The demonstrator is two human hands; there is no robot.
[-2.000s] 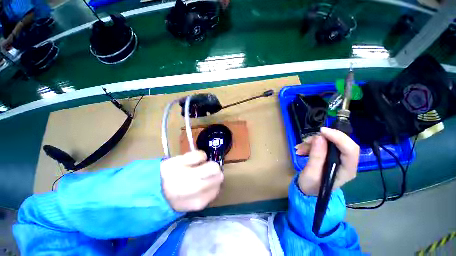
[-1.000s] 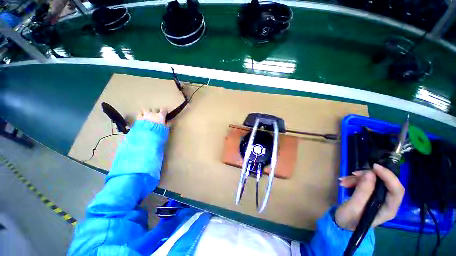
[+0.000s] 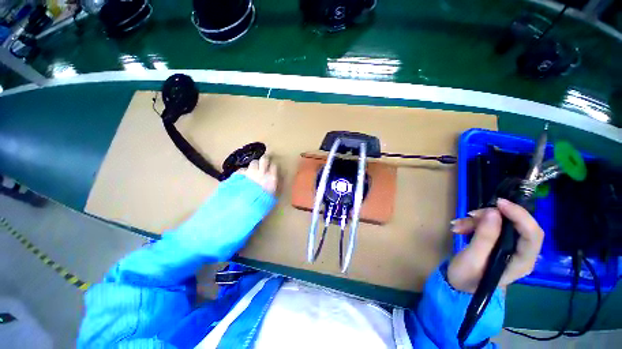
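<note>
My right hand [image 3: 501, 245] holds the black soldering iron [image 3: 496, 269] over the tray's near left part, its metal tip pointing up and away. My left hand [image 3: 263, 174] is at the round black end piece [image 3: 244, 157] of the headband strap [image 3: 185, 146], which lies on the left of the cardboard. The fingertips are partly hidden behind the hand. The headset's open ear cup [image 3: 341, 186] sits on the orange-brown holding block [image 3: 382, 196]. Its two pale hoops [image 3: 355, 217] point toward me. The boom microphone [image 3: 419, 158] points right.
The blue tray [image 3: 463, 178] at the right holds the green solder spool [image 3: 569, 161] and dark items, with black cords hanging over its near edge. Beyond the tan cardboard [image 3: 273, 123], a green conveyor belt [image 3: 286, 54] carries several black headsets.
The left hand let go of the hoops, reached to the strap, and is now at its near end. The strap has turned over and its round pieces face up. The right hand still holds the iron.
</note>
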